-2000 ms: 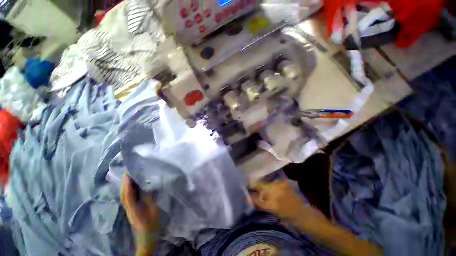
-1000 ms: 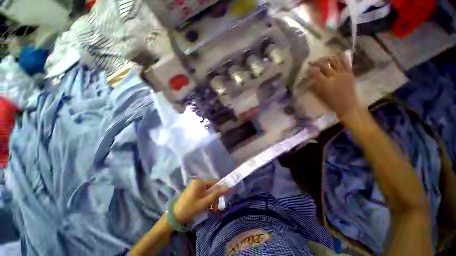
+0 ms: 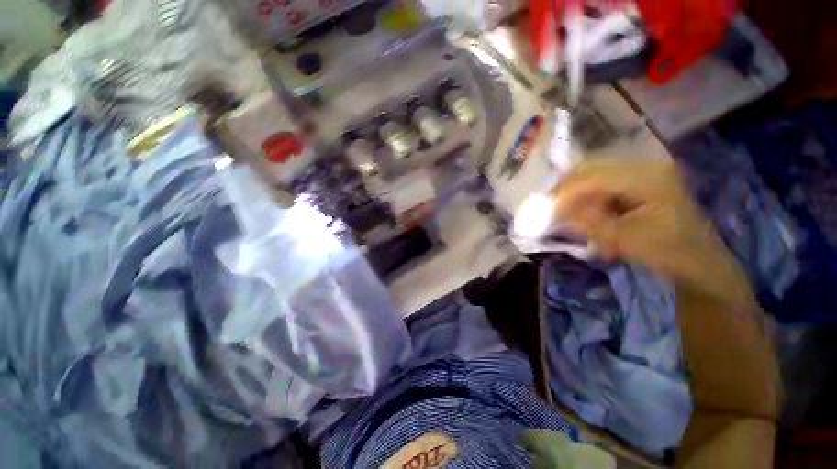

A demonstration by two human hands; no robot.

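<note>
My right hand point(image 3: 619, 215), blurred, is at the right front edge of the machine table, its fingers bent on a narrow white strip, likely a tape measure point(image 3: 562, 147). Part of the strip hangs above the hand. A bright white bunch point(image 3: 535, 218) lies against the fingertips. My left hand is not in view. The overlock machine point(image 3: 367, 110), with a red oval badge and several pale tension knobs, stands left of the hand. Light blue-grey garment cloth point(image 3: 317, 307) hangs over the front left of the machine, glaring white under the lamp.
Thread snips point(image 3: 523, 142) lie on the table right of the machine. A big heap of blue-grey cloth point(image 3: 64, 275) fills the left. A box of blue-grey pieces point(image 3: 615, 348) is below my right arm. Red plastic point(image 3: 684, 37) is at the back right.
My left hand has let go of the strip's front end and left the picture. My right hand has come toward the table's front edge. The strip no longer stretches along that edge. The view has shifted.
</note>
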